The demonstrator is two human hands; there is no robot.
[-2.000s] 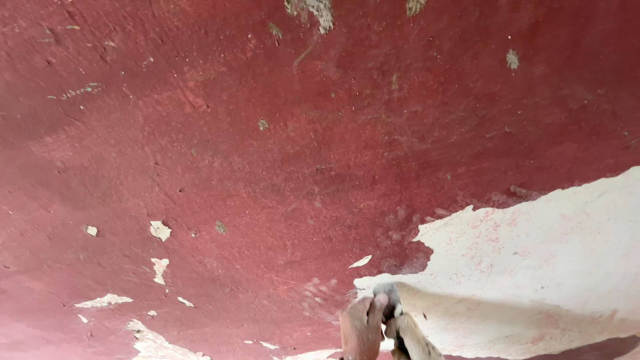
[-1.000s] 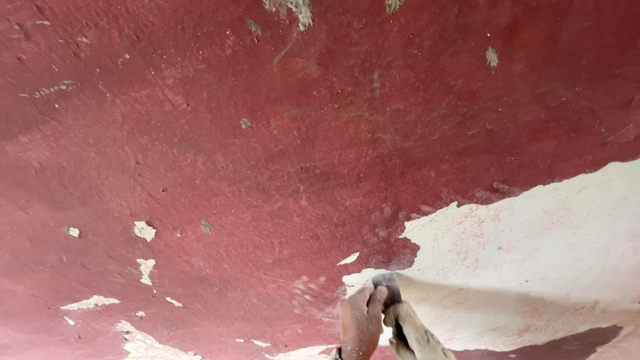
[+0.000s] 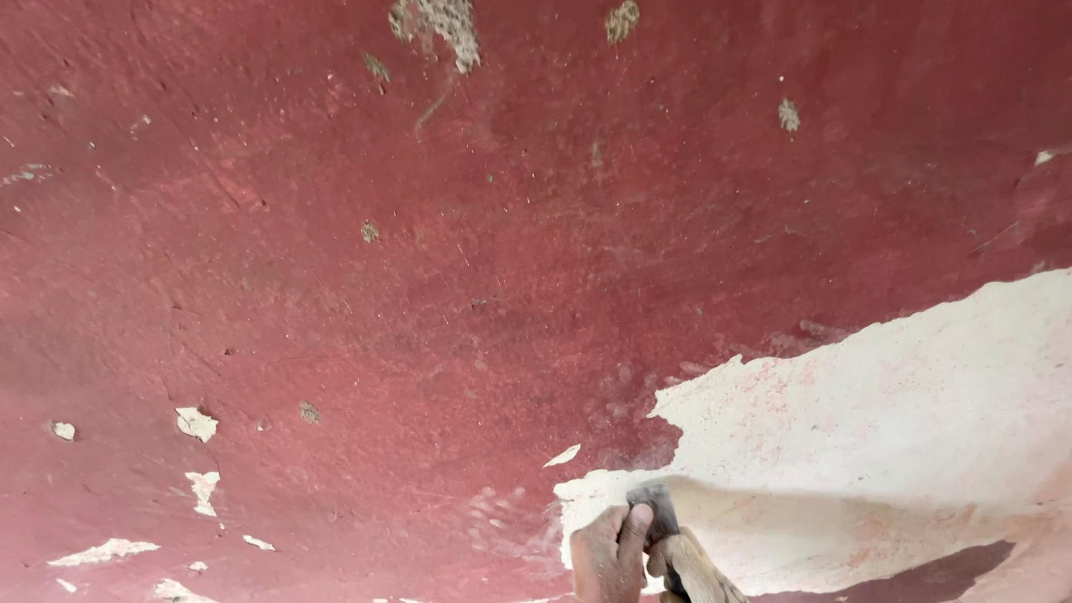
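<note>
My left hand [image 3: 605, 554] holds a grey metal scraper blade [image 3: 653, 511] near the bottom of the head view, its thumb pressed on the blade. My right hand [image 3: 691, 563], pale tan and either dusty or gloved, closes around the lower part of the same tool, whose handle is mostly hidden. The blade lies over a bare whitish patch [image 3: 879, 419] near its left end. Flaking dark red paint [image 3: 469, 352] borders this patch above and to the left.
Small pale chipped spots [image 3: 197, 423] dot the painted surface at the lower left. Rough grey damage [image 3: 452, 29] shows at the top. A dark red strip [image 3: 938, 574] lies at the lower right, below a shadow across the pale patch.
Both hands and the scraper have moved a little to the right relative to the pale patch's left edge. The view has shifted slightly.
</note>
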